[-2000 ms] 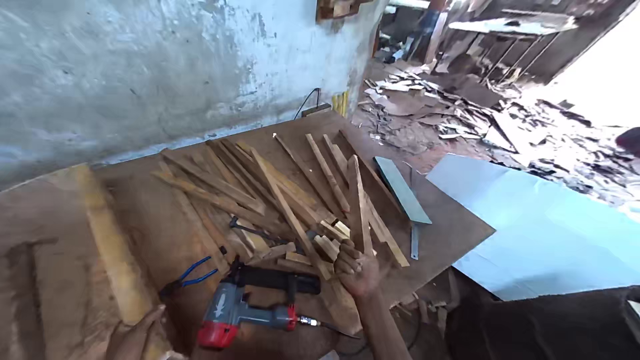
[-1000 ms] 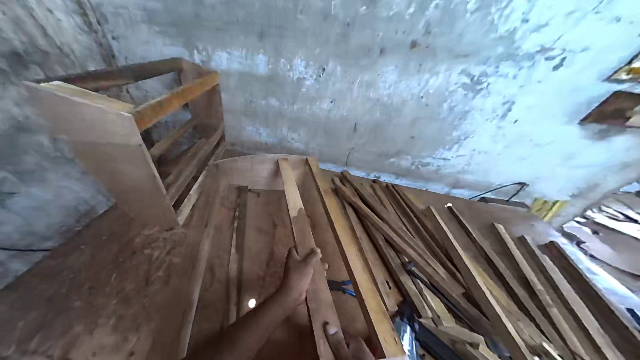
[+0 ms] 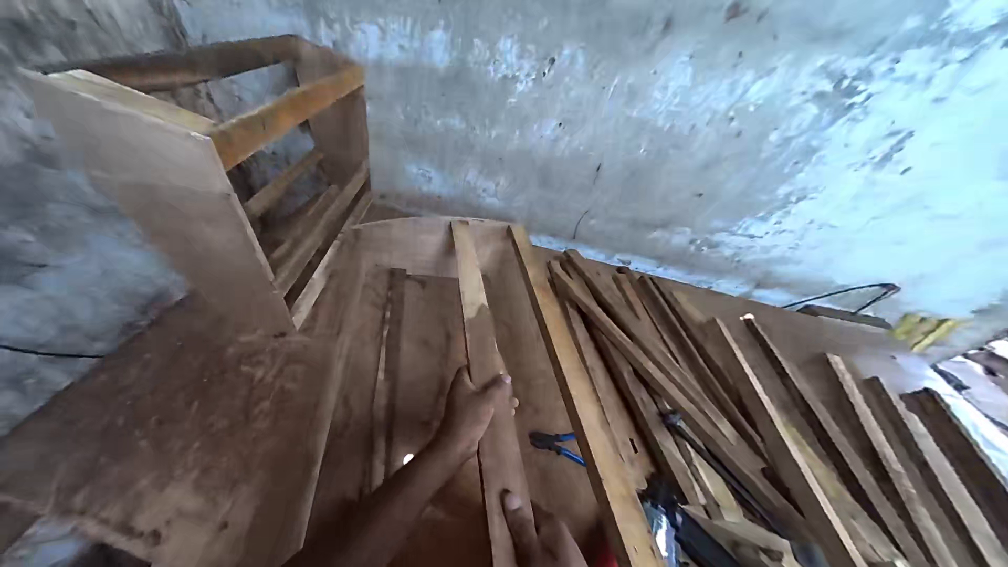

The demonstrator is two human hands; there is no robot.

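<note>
My left hand (image 3: 472,413) grips a long flat wooden strip (image 3: 472,295) about midway, thumb over its top face. Lower down, at the bottom edge of the view, my right hand (image 3: 539,535) holds the same strip near its close end. The strip runs away from me towards a curved plywood edge (image 3: 417,236). Just right of it lies a longer wooden batten (image 3: 567,370), at a slight angle. Between the two are pliers with blue handles (image 3: 561,445). Part of the nail gun (image 3: 669,528) shows at the bottom, mostly hidden.
A wooden frame with slats and plywood sides (image 3: 165,189) stands at the left against the wall (image 3: 630,118). Many loose wooden strips (image 3: 654,354) lie piled to the right. A black cable (image 3: 850,293) and a yellow object (image 3: 925,331) are by the wall.
The view has swung left since the oldest frame. My right hand, then on a strip in the pile, is now on the flat strip with my left hand.
</note>
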